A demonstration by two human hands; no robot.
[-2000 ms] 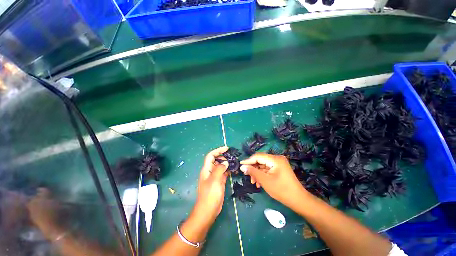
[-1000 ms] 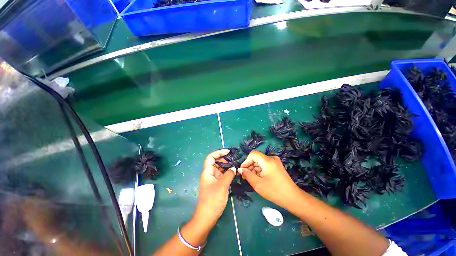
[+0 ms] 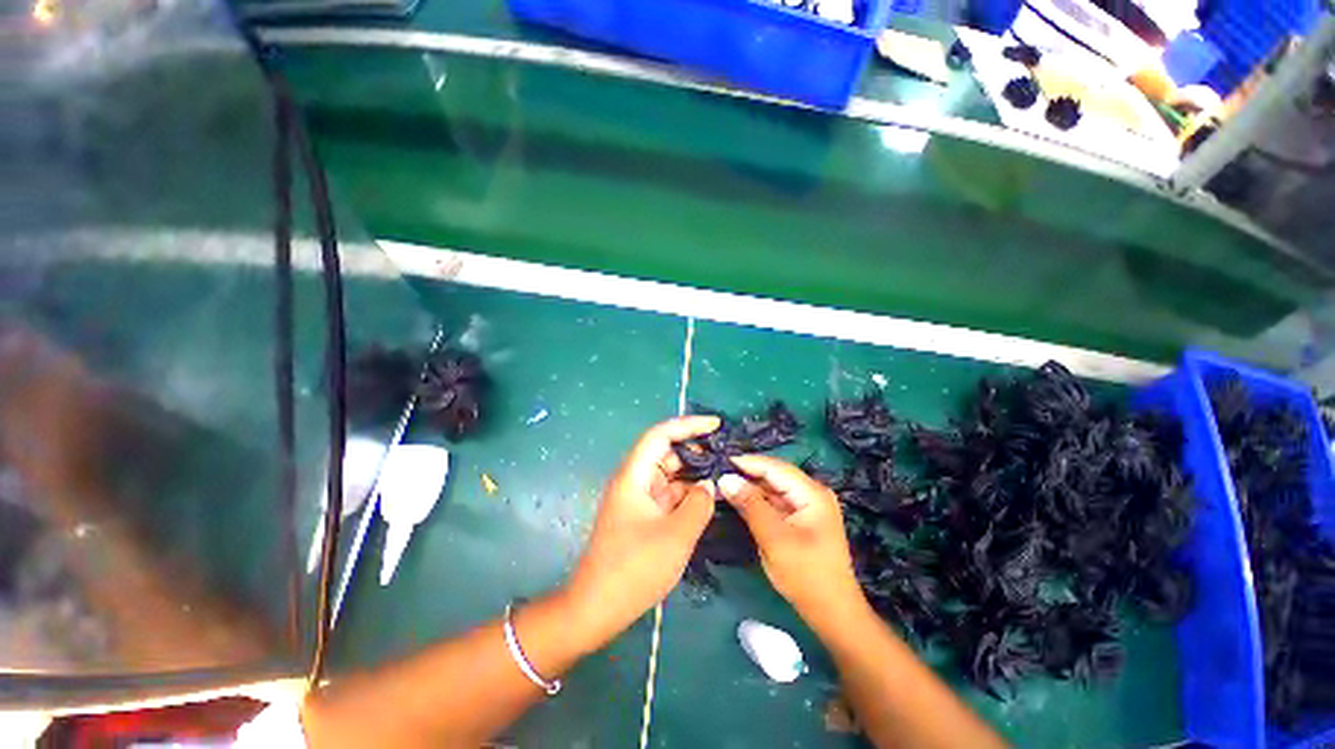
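A black flower piece is pinched in the fingertips of both hands above the green table. My left hand grips it from the left, and my right hand holds its lower right side. Whether a small part is also between the fingertips I cannot tell. A small white glue bottle lies on its side below my right hand. A loose heap of black pieces spreads to the right of my hands. One black piece lies at the left by the clear panel.
A blue bin with black pieces stands at right. A white long-nozzled bottle lies beside the clear panel at left. A white rail edges the green conveyor belt. Another blue bin stands across it.
The view has tilted and shifted. The right hand's fingers now rest on the piece's near side, with the thumbs close together, and the piece looks turned. The glue bottle has stayed on the table.
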